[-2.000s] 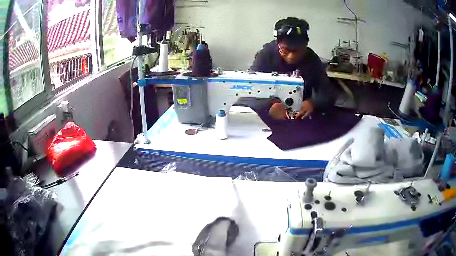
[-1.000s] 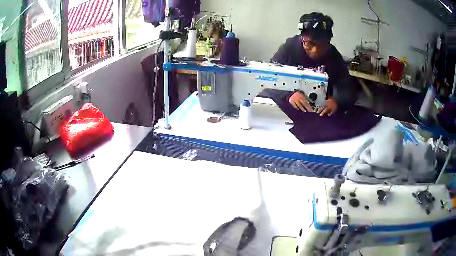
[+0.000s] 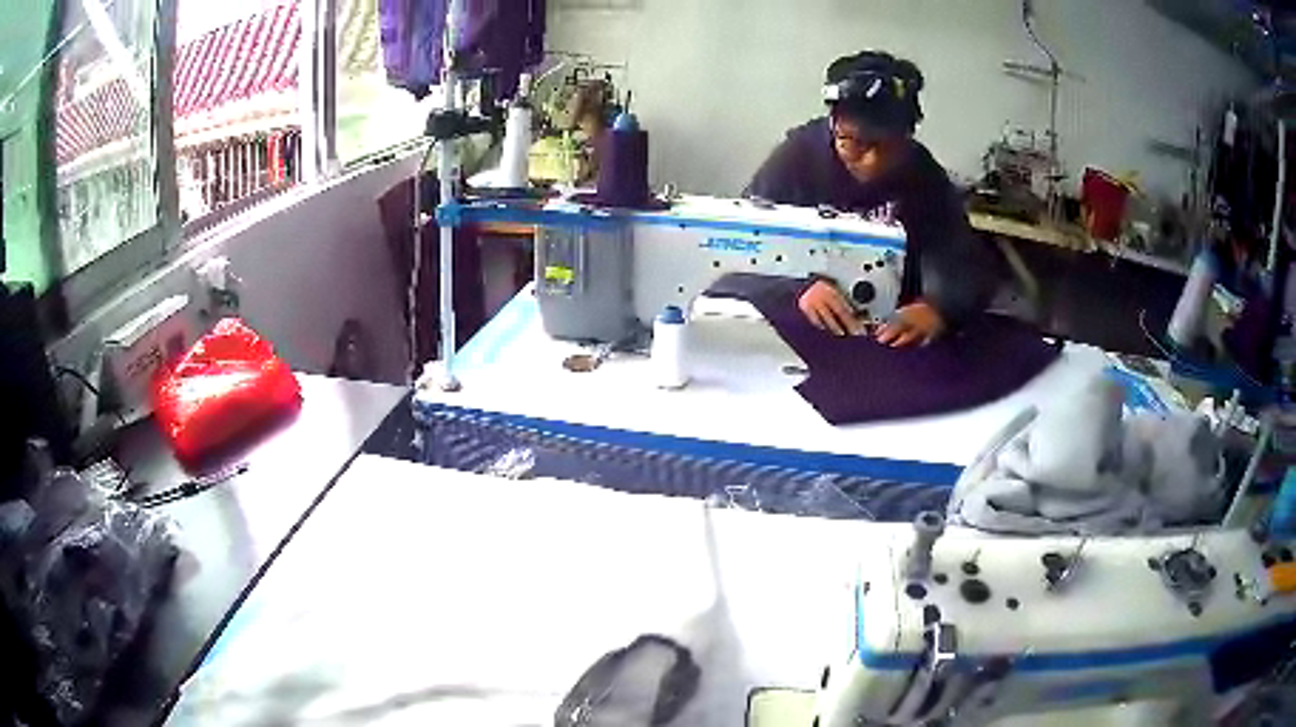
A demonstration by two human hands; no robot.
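Observation:
Neither of my hands is in the picture. A whitish cloth panel (image 3: pixel 469 568) lies spread on the near table, hard to tell from the white tabletop. A curved, dark grey edged opening (image 3: pixel 633 682) of the cloth shows at the bottom, left of the near sewing machine (image 3: pixel 1052 604). That machine is white with a blue stripe, and its lower part is cut off by the bottom edge. Bunched light grey cloth (image 3: pixel 1087 462) lies behind the machine head.
A person (image 3: pixel 881 185) sits opposite, both hands on a dark purple panel (image 3: pixel 910 369) at another machine (image 3: pixel 711 256). A small white thread cone (image 3: pixel 671 350) stands there. A red plastic bag (image 3: pixel 225 391) and clear plastic bags (image 3: pixel 85 575) are at left.
The camera view has shifted right and back partly left. The opposite person's hands have moved slightly on the purple panel. The near cloth looks unchanged.

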